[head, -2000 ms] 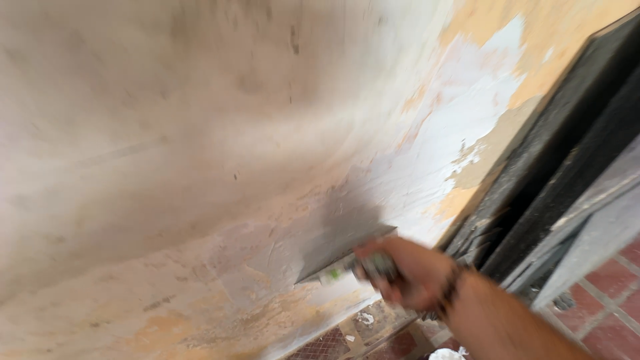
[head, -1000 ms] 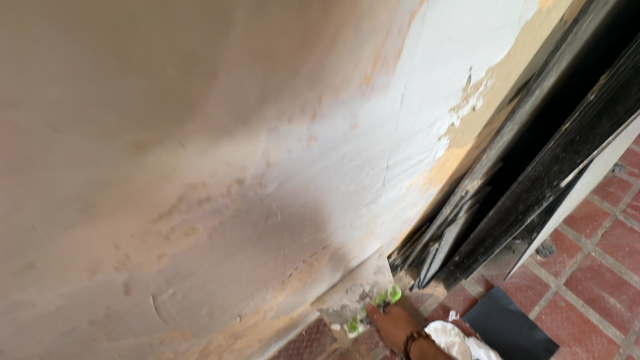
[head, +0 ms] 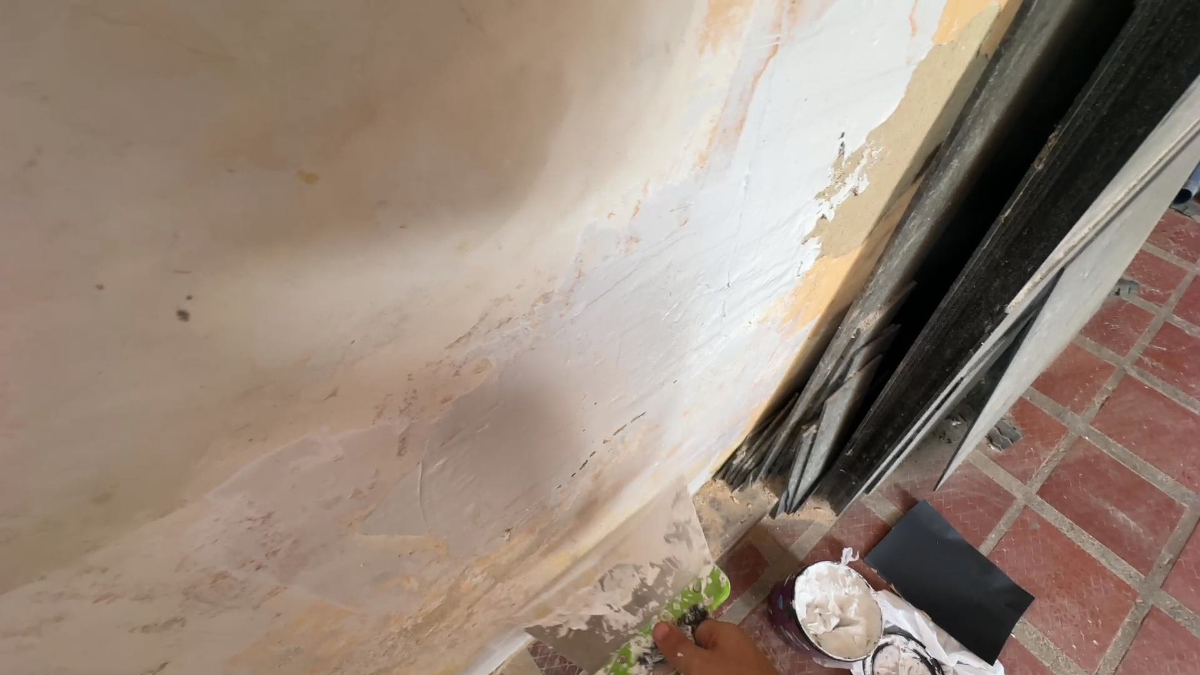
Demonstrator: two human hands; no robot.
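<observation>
My right hand [head: 717,649], partly cut off by the lower edge of the view, grips the green handle of a wide plastering trowel [head: 647,581]. Filler is smeared over the blade, which lies at the foot of the wall; contact cannot be told for certain. The wall [head: 562,375] carries uneven patches of white and pinkish filler over yellow-orange paint. To the right of my hand stands a tub of white filler [head: 837,609], with a smaller container [head: 902,654] of pale filler beside it. My left hand is out of view.
Several dark boards [head: 994,253] and a pale panel [head: 1078,291] lean against the wall at right. A black sheet [head: 952,581] lies on the red tiled floor [head: 1087,469] near a crumpled white plastic bag [head: 914,619].
My right hand and the trowel have moved down the wall to its foot. The filler tub has come into sight as the view shifted.
</observation>
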